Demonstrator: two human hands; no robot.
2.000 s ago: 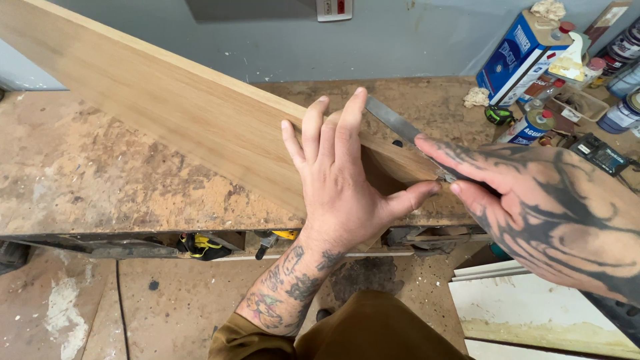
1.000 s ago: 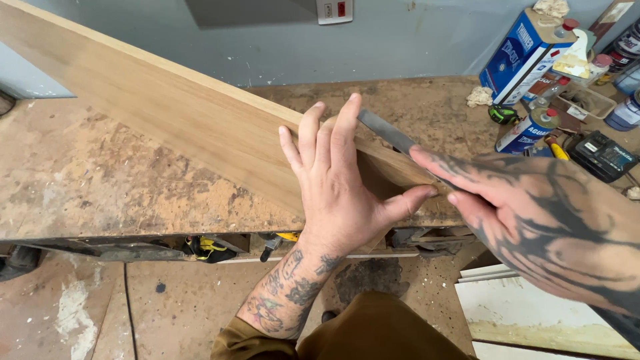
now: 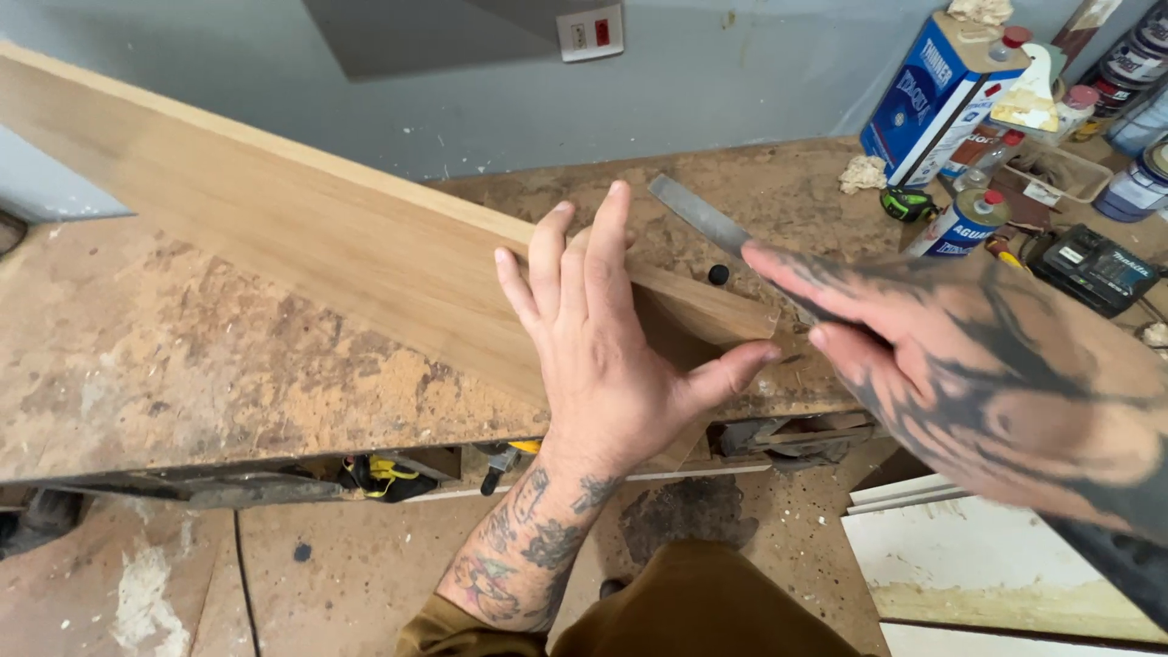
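Note:
A long wooden board point(image 3: 301, 210) slants across the workbench from the upper left, its right end near the front edge. My left hand point(image 3: 611, 347) grips the board near that end, fingers over the top edge and thumb stretched toward the end. My right hand point(image 3: 949, 365) is closed on a flat metal file point(image 3: 701, 213), which points up and left beside the board's end. Whether the file touches the wood cannot be told. Behind the board, a small dark round piece point(image 3: 718, 274) lies on the bench.
On the workbench point(image 3: 182, 356), the back right holds a blue thinner can point(image 3: 926, 100), a smaller can point(image 3: 963, 224), a tape measure point(image 3: 906, 203) and a Makita charger point(image 3: 1095, 269). Tools sit on a shelf below. White panels point(image 3: 985, 557) lie lower right. A socket point(image 3: 590, 34) is on the wall.
The file and my right hand have shifted slightly relative to the board's end. My left hand keeps its hold on the board.

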